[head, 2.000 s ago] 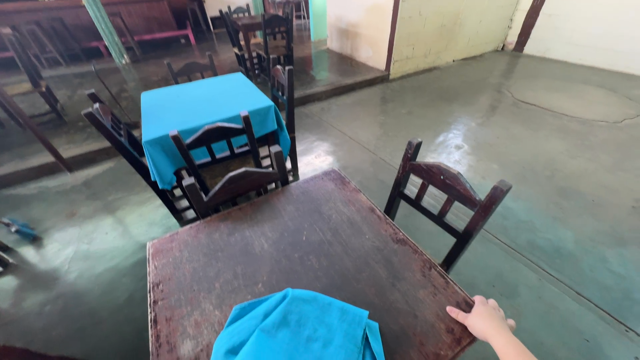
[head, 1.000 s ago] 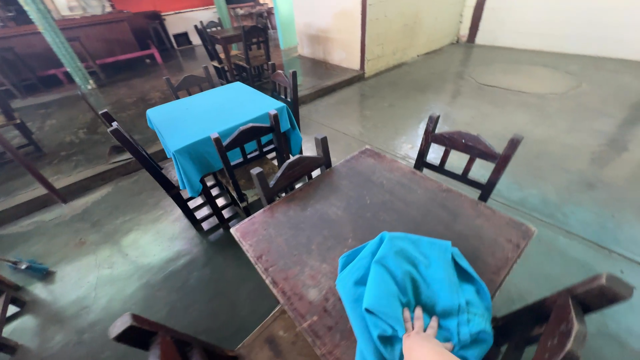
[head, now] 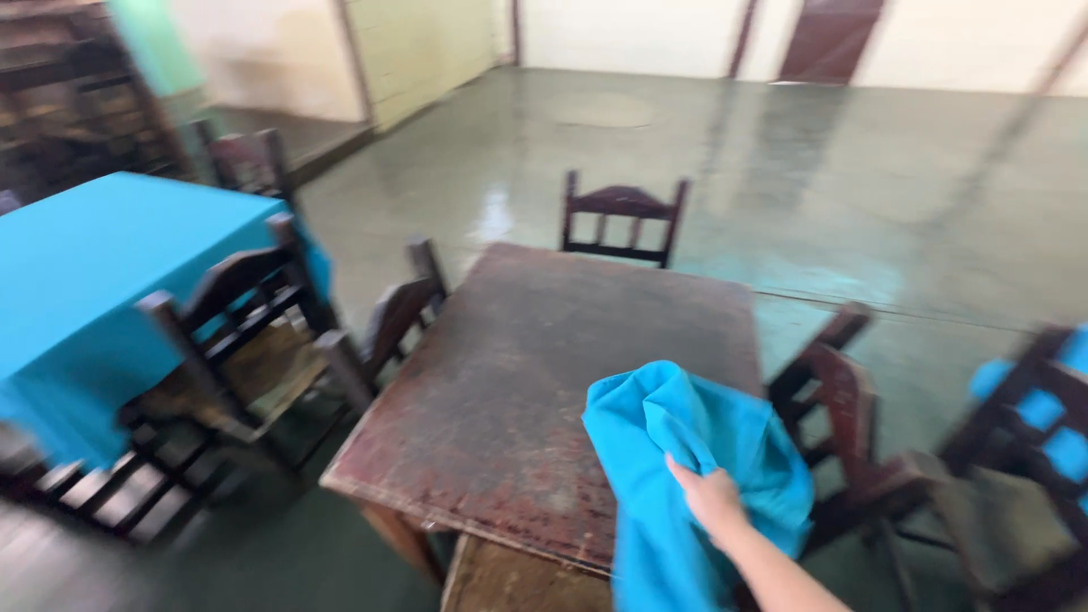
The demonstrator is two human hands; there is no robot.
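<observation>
A bunched turquoise cloth (head: pixel 629 442) lies over the near right part of a worn dark wooden table (head: pixel 544 340) and hangs past its near edge. The arm comes in from the lower right, and my right hand (head: pixel 712 501) grips a fold of the cloth, with the fingertips partly hidden in it. My left hand is out of view.
Wooden chairs stand at the table's far side (head: pixel 625 204), left side (head: pixel 399 314) and right side (head: pixel 841 408). To the left is a second table under a turquoise tablecloth (head: pixel 127 255). A wooden seat (head: pixel 518 582) shows at the near edge.
In the earliest frame my right hand was on the table's right corner; now it holds the cloth. The cloth is partly lifted and hangs over the near edge. The view has turned right.
</observation>
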